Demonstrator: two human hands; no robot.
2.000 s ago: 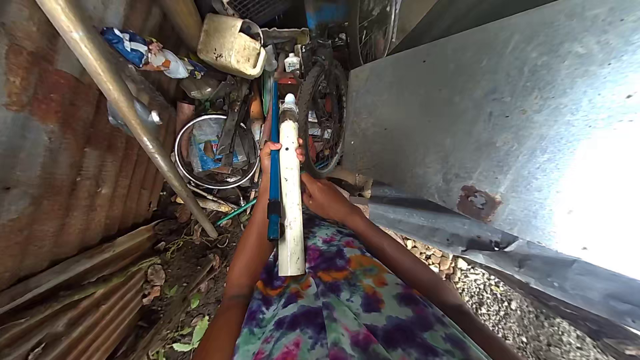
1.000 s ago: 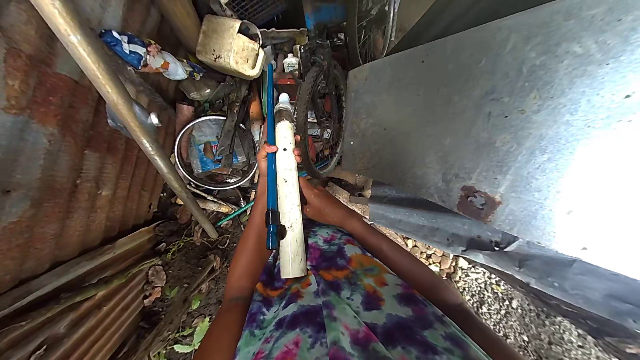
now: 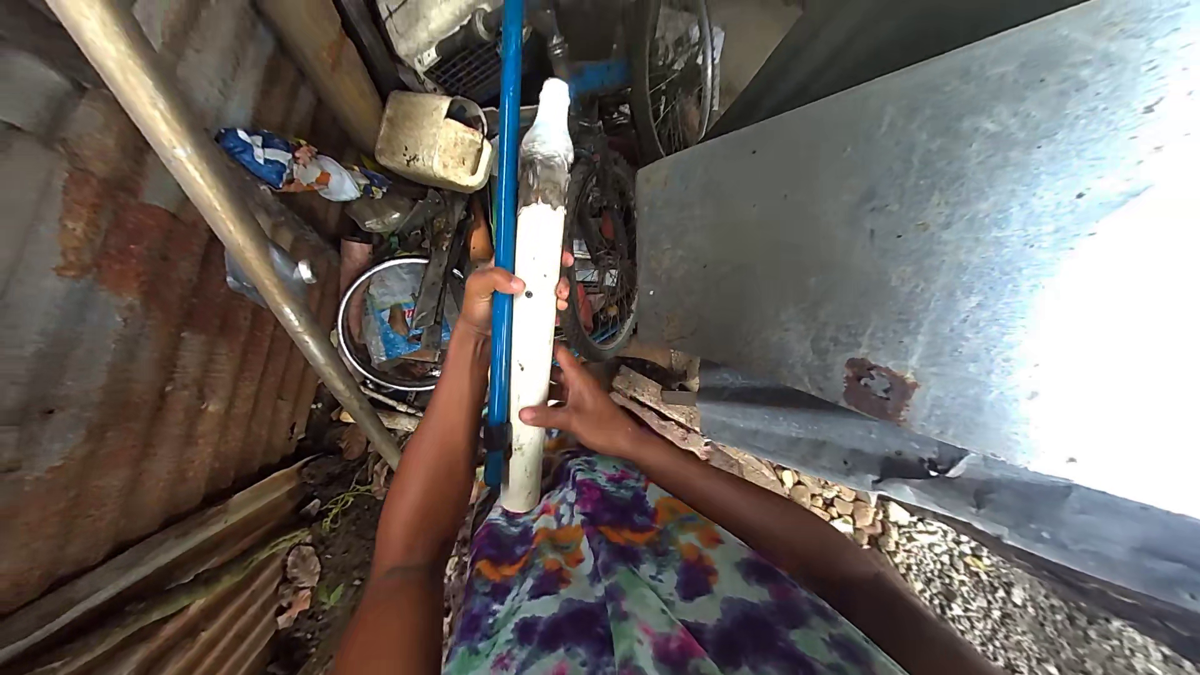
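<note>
A white plastic pipe (image 3: pixel 536 328) with a dirty bottle-shaped white end stands out ahead of my body, its lower end by the tie-dyed cloth. Alongside its left runs a blue pole (image 3: pixel 505 187) with a dark collar low down. My left hand (image 3: pixel 487 295) is wrapped around both, its thumb over the pole and fingertips showing at the white pipe's right side. Lower down, my right hand (image 3: pixel 581 408) touches the white pipe's right side with its thumb on the front; some of its fingers are hidden behind the pipe.
Rusty corrugated sheets (image 3: pixel 141 375) and a slanting metal pole (image 3: pixel 225 206) flank the left. A cut plastic jug (image 3: pixel 431 141), a wheel rim (image 3: pixel 352 328) and a bicycle wheel (image 3: pixel 609 262) lie ahead. A large metal sheet (image 3: pixel 797 216) fills the right, above gravel (image 3: pixel 994 572).
The white pipe's bottle-shaped end now shows at greater length, and the blue pole reaches the top edge of the view. My right hand's thumb has come onto the front of the white pipe.
</note>
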